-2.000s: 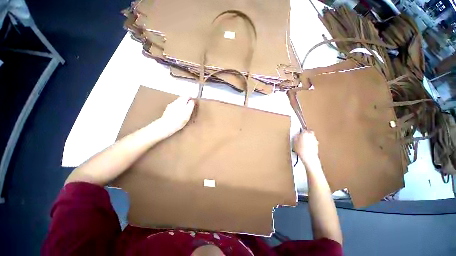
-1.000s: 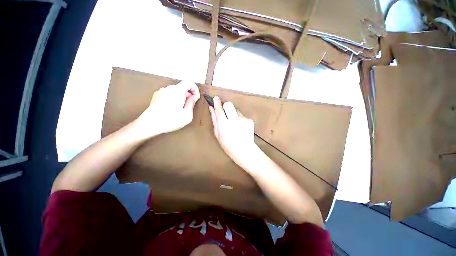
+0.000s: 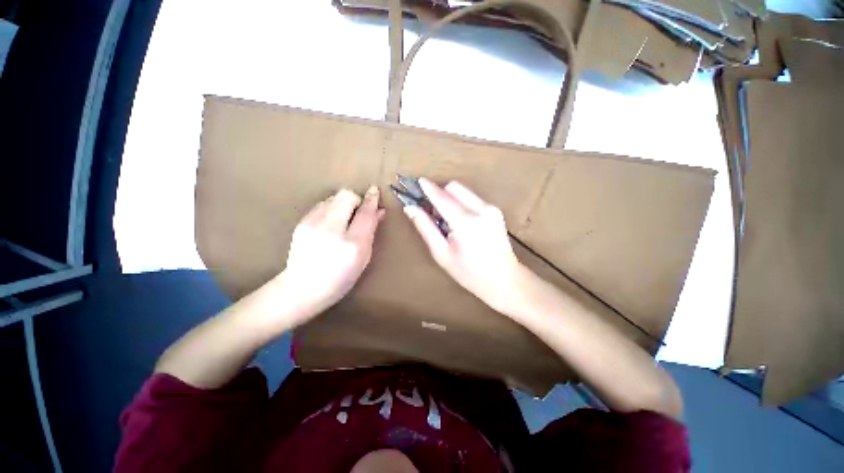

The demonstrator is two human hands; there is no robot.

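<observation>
A tan bag panel [image 3: 268, 175] lies on the white table, its near part over my lap. A narrow handle [image 3: 565, 83] is stitched at its top edge and loops away from me. My right hand [image 3: 470, 242] holds dark thread snips [image 3: 414, 194], their two blade tips apart and pointing toward the left handle end. A thin black cord [image 3: 585, 285] trails from that hand to the right. My left hand [image 3: 335, 242] rests on the panel just left of the blades, thumb and fingertip close together. Any thread between them is too fine to see.
A stack of tan panels [image 3: 662, 55] lies at the far side of the white table [image 3: 162, 175]. A second pile of tan panels [image 3: 796, 212] is at the right. A metal rack [image 3: 91, 139] stands at the left. A small pale label [image 3: 433, 325] is on the panel's near part.
Two seconds ago my right hand was at the panel's right side; it then came to the left handle end. Since one second ago, both hands have moved slightly down the panel and the snips' blades show apart.
</observation>
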